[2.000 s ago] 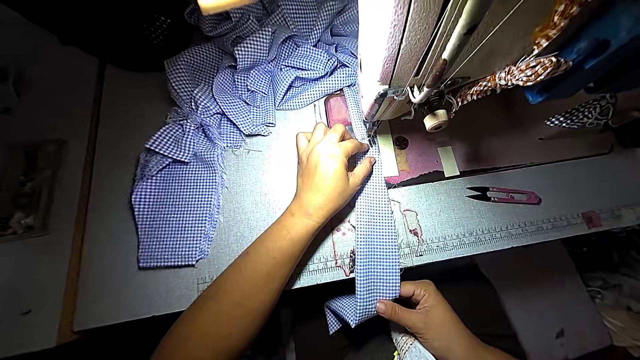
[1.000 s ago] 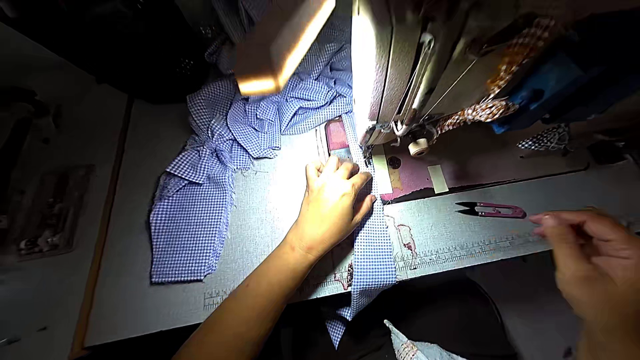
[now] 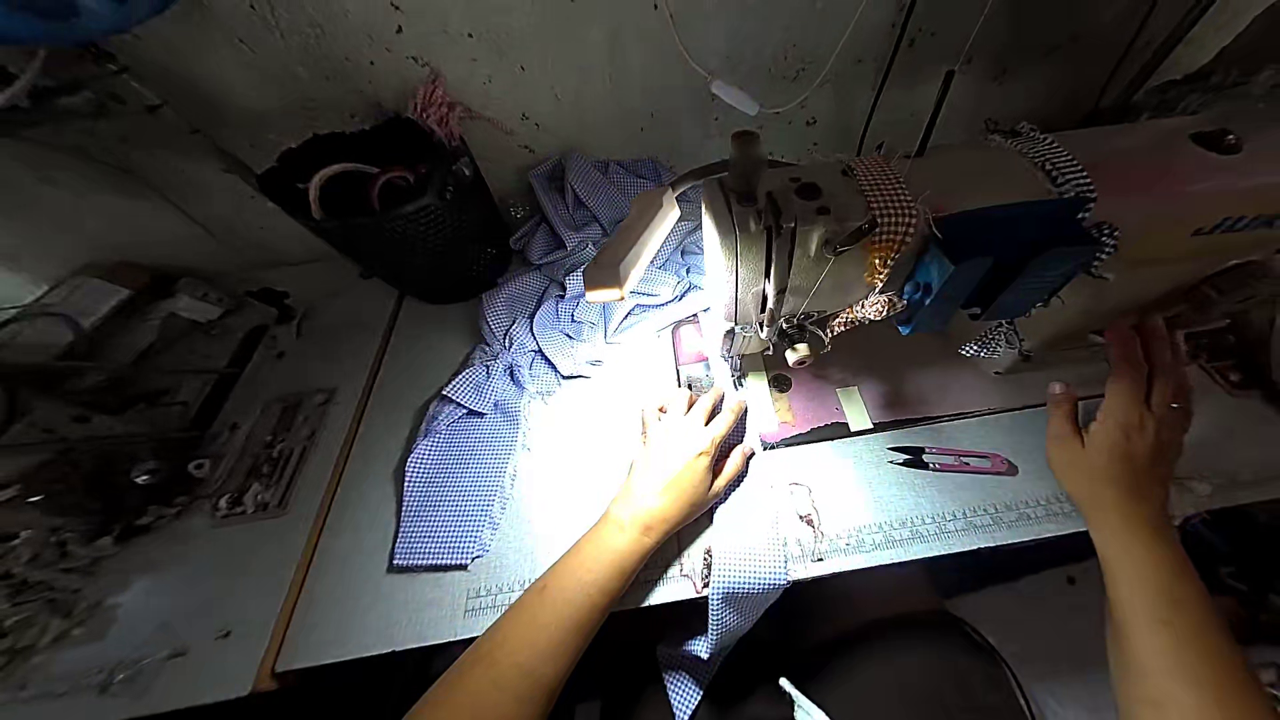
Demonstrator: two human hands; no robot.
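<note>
My left hand lies flat with spread fingers on a blue-and-white gingham strip, just in front of the needle area of a sewing machine. The strip runs under the hand and hangs over the table's front edge. My right hand is raised at the right near the machine bed, fingers extended, holding nothing, with a ring on one finger. Pink-handled thread snips lie between the hands, nearer the right one. Gathered gingham fabric is heaped left of and behind the machine head.
A lamp juts out left of the machine head. Behind the fabric stands a black basket. A printed ruler runs along the table's front edge. Small parts in a tray and scraps lie at the left.
My right hand has let go of the strip's lower end and moved right, past the snips, to the machine bed. My left hand stays on the strip. The view has shifted and takes in more behind.
</note>
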